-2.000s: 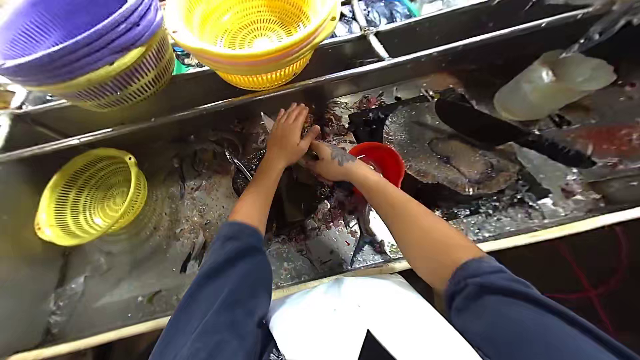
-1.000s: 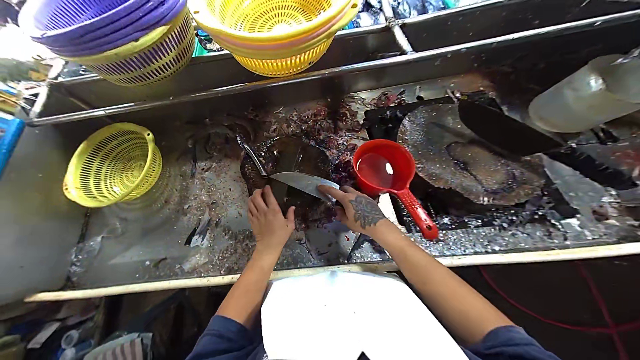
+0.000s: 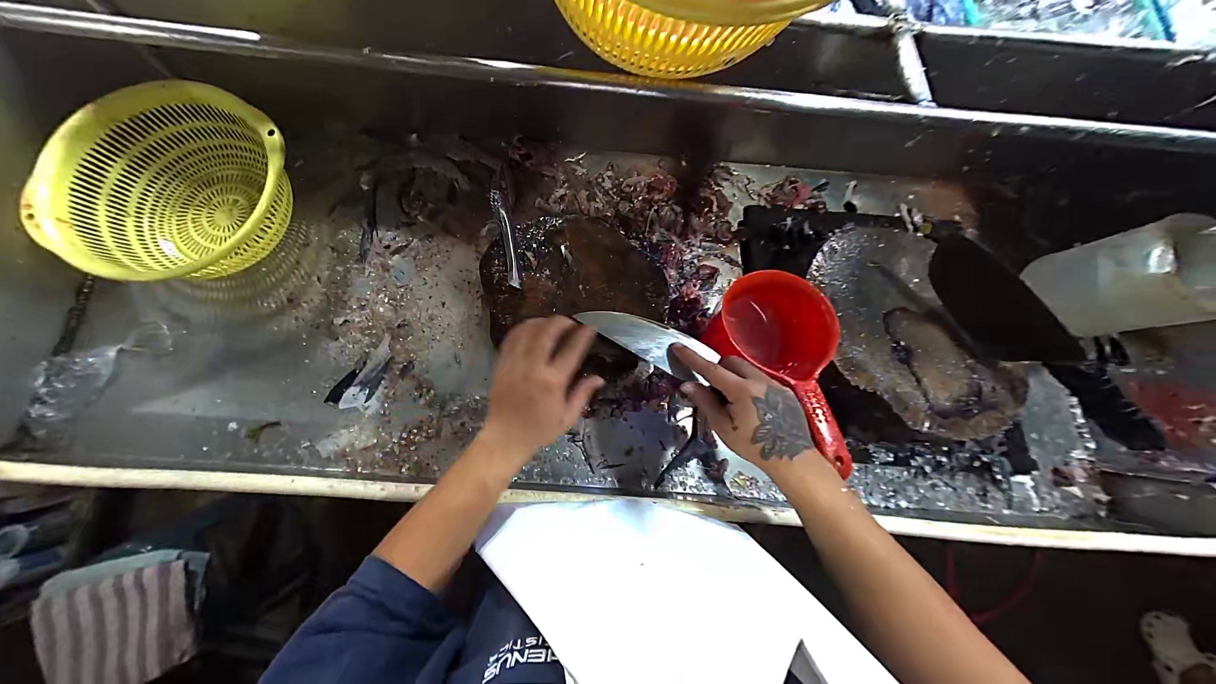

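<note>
My right hand (image 3: 746, 404) grips a knife with a broad, curved steel blade (image 3: 636, 337), its tip pointing left. My left hand (image 3: 541, 380) rests at the near edge of a dark round chopping block (image 3: 579, 266), close to the blade tip; its fingers are spread and I see nothing held in it. A metal tool or strip (image 3: 506, 233) lies over the block's upper left edge. The red plastic dipper (image 3: 779, 323) stands just right of the knife, partly behind my right hand, with its handle toward me.
A yellow plastic colander (image 3: 161, 190) sits at the left of the metal trough. Fish scraps (image 3: 646, 195) lie behind the block. To the right are a second round block (image 3: 921, 342), a dark cleaver (image 3: 997, 299) and a translucent jug (image 3: 1130, 271). The trough's pale front rim (image 3: 285, 483) runs before me.
Two seconds ago my hands were together over the block, partly covering the red dipper; now they are apart and nearer the front rim, and the knife shows plainly. The view has shifted.
</note>
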